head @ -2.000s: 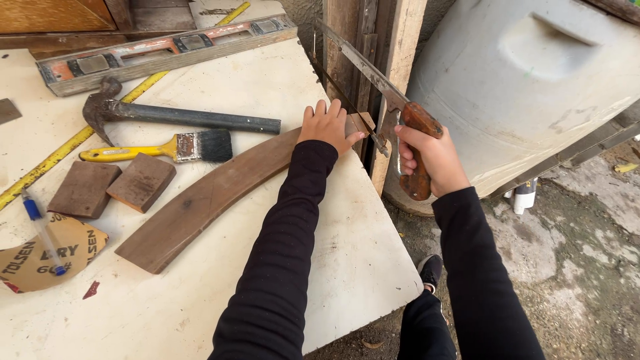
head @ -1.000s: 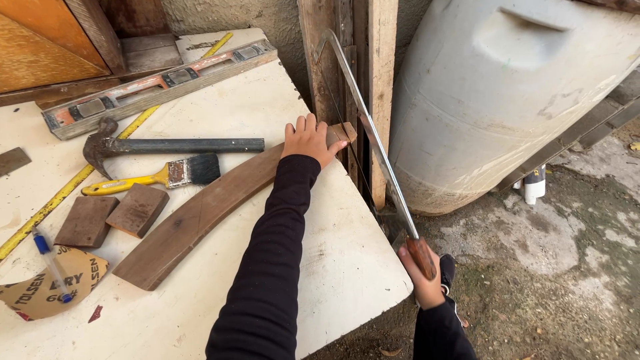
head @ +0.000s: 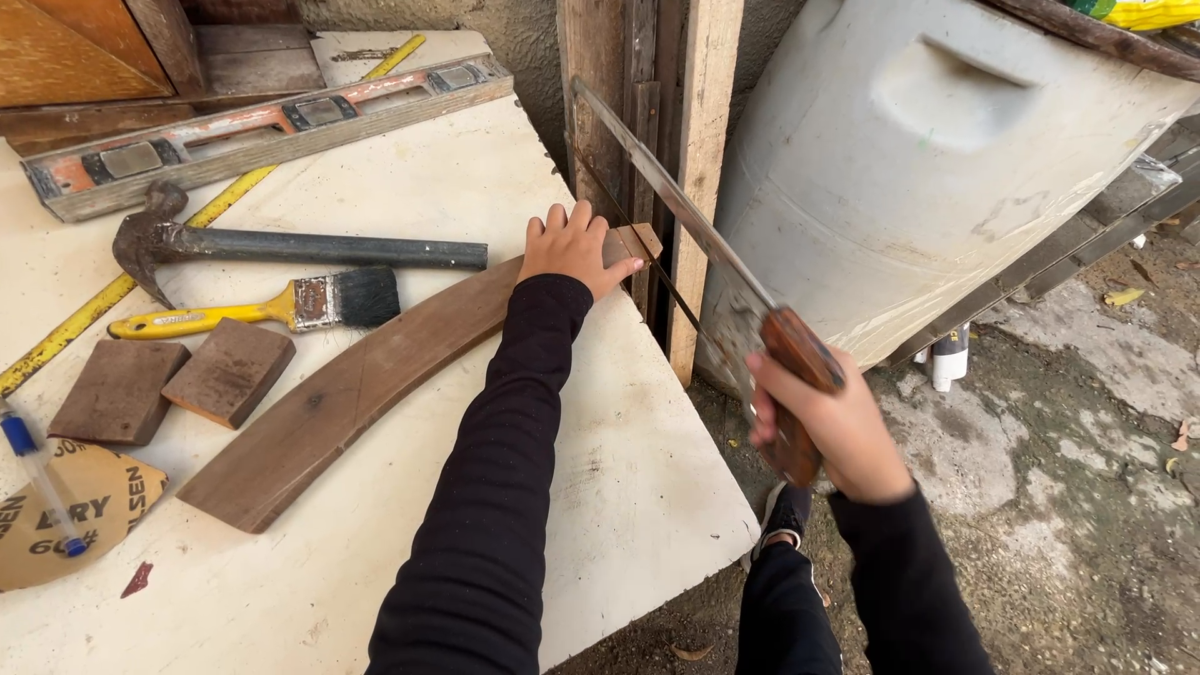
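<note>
My right hand [head: 825,412] is closed round the wooden handle of a bow-framed hand saw [head: 689,206]. Its thin dark blade runs across the far end of a curved wooden board [head: 375,366], at or just over the wood; whether it bites in cannot be told. My left hand [head: 572,248] presses on the board close to the blade, fingers spread over its top and thumb along the near edge. The board lies on a white tabletop [head: 637,450], its end reaching past the table's edge. Two small wood blocks [head: 122,389] lie beside the board's wide end.
Left of the board lie a claw hammer [head: 319,247], a yellow-handled paintbrush [head: 253,305], a spirit level [head: 281,131], a yellow ruler [head: 230,197], a blue-capped pen [head: 42,483] and a sandpaper piece [head: 94,525]. Upright planks [head: 703,141] and a large plastic barrel [head: 900,169] stand beyond the table edge.
My right hand with the saw first swung down and away, then came back up, and the blade now crosses the board's end. My left hand has stayed on the board.
</note>
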